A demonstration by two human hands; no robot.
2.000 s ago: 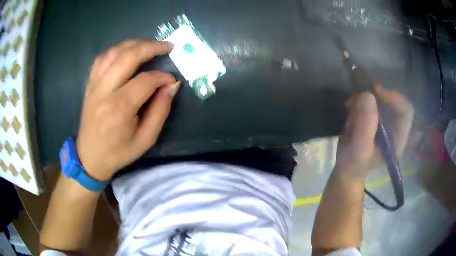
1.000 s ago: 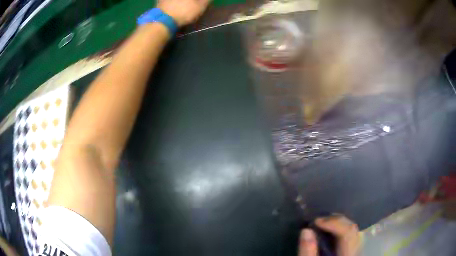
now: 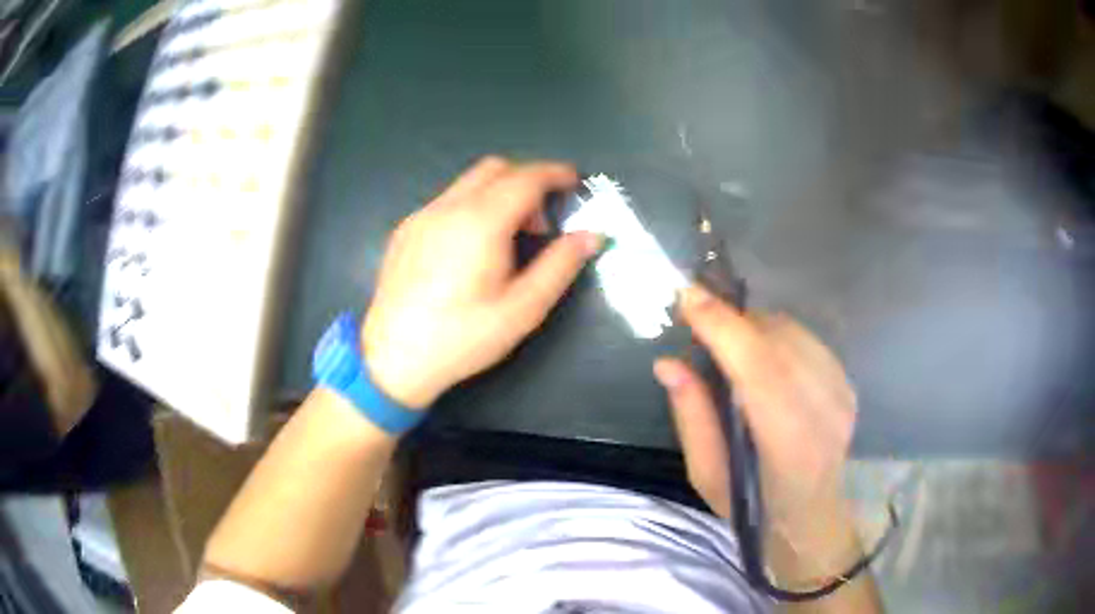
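A small green-and-white circuit board [image 3: 633, 262], overexposed and bright, lies tilted over the dark bench mat [image 3: 480, 84]. My left hand [image 3: 474, 258] holds its upper left part between thumb and fingers. My right hand [image 3: 781, 396] is at the board's lower right, index fingertip against its edge. The same hand holds a black soldering iron [image 3: 735, 396], its tip pointing up and away, right of the board. The iron's black cord [image 3: 829, 589] loops below my right wrist. Whether a small component is at my left fingertips cannot be told.
A large white component tray [image 3: 228, 204] with rows of pockets, some dark, stands at the left. A brown cardboard box [image 3: 198, 504] is below it. At the far left edge, blurred, is part of another person's arm [image 3: 42, 324]. The right side is blurred.
My left hand has come back from the green conveyor at the far side to the mat. The board is now in view between both hands. My right hand has moved up beside it with the iron.
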